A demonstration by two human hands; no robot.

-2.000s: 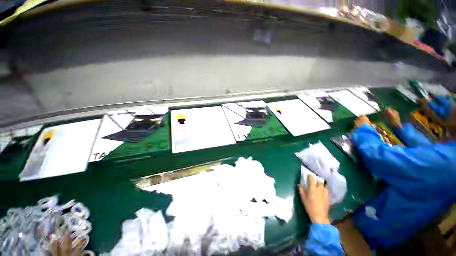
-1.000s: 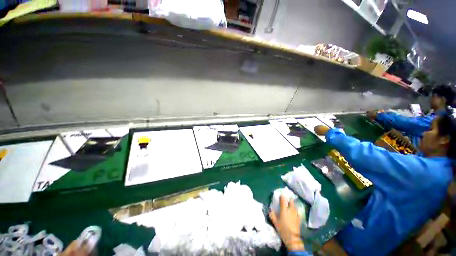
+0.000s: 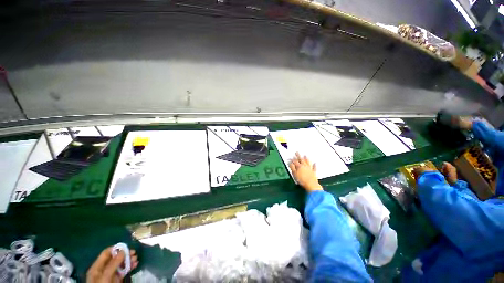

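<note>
My left hand, at the lower left, is closed on a coiled white cable standing up between thumb and fingers. My right hand reaches across the bench with fingers spread, resting on the lower left part of a white panel; nothing shows in it. Green tablet boxes lie in a row along the back, alternating with white panels. A heap of whitish bagged accessories lies in front, partly over a tan-gold tray edge. More coiled cables lie at the lower left.
Crumpled white bags lie right of my sleeve. Beyond are a clear bag of small parts, a yellow box and a neighbouring worker's blue sleeves. A grey partition stands behind the row.
My right hand has left the white packet near the heap and moved forward onto the white panel; that packet is no longer visible. My left hand has moved right with the coiled cable.
</note>
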